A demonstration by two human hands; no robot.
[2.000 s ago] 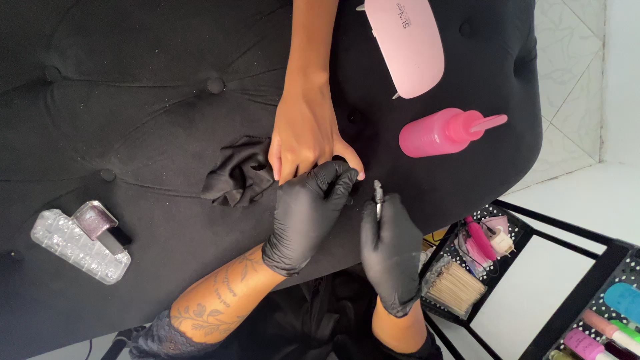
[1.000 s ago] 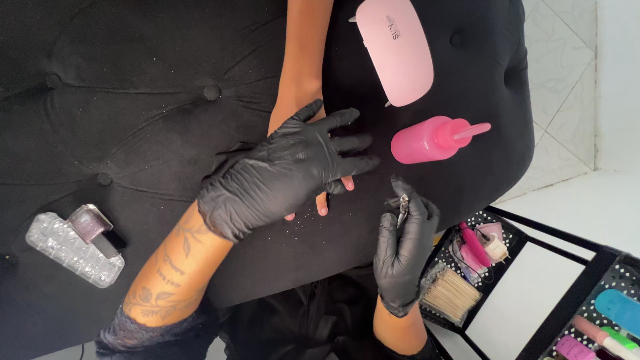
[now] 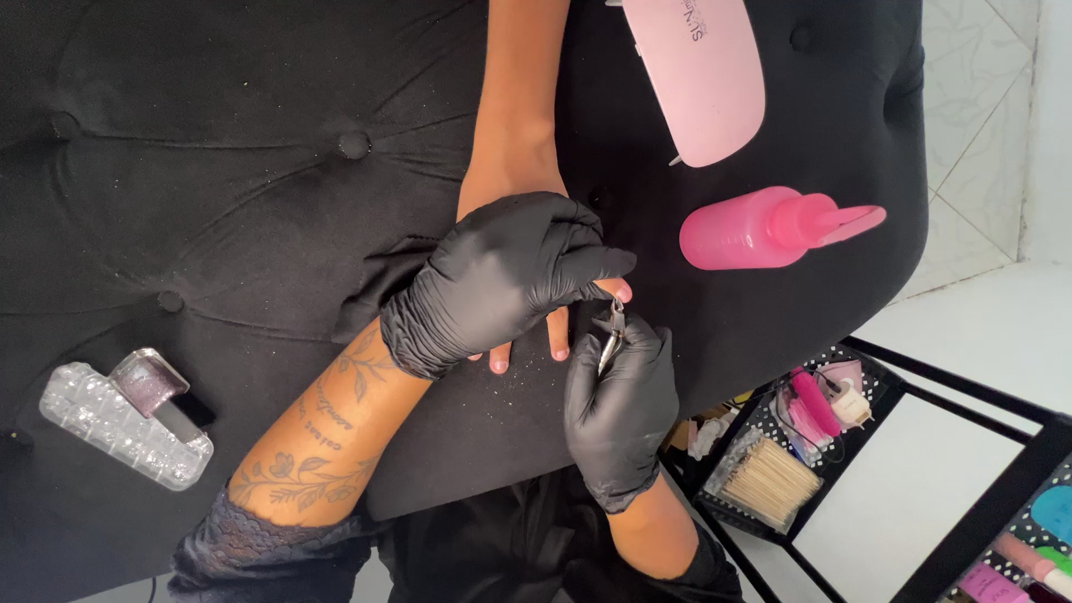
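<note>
My left hand, in a black glove, lies over another person's hand and grips one of its fingers, whose tip shows past my glove. Several more fingertips show below my palm. Gloved in black too, my right hand is closed on a metal cuticle nipper. The nipper's jaws are at the nail of the gripped finger; whether they touch the skin I cannot tell. A black cloth lies partly hidden beneath my left hand and the other person's hand.
On the black tufted surface are a pink nail lamp, a pink squeeze bottle, a clear compartment case and a glitter polish bottle. At lower right, a black-framed organizer holds wooden sticks and nail supplies.
My left hand has gone from lying spread over the other person's hand to gripping a finger. My right hand has brought the nipper up to that fingertip.
</note>
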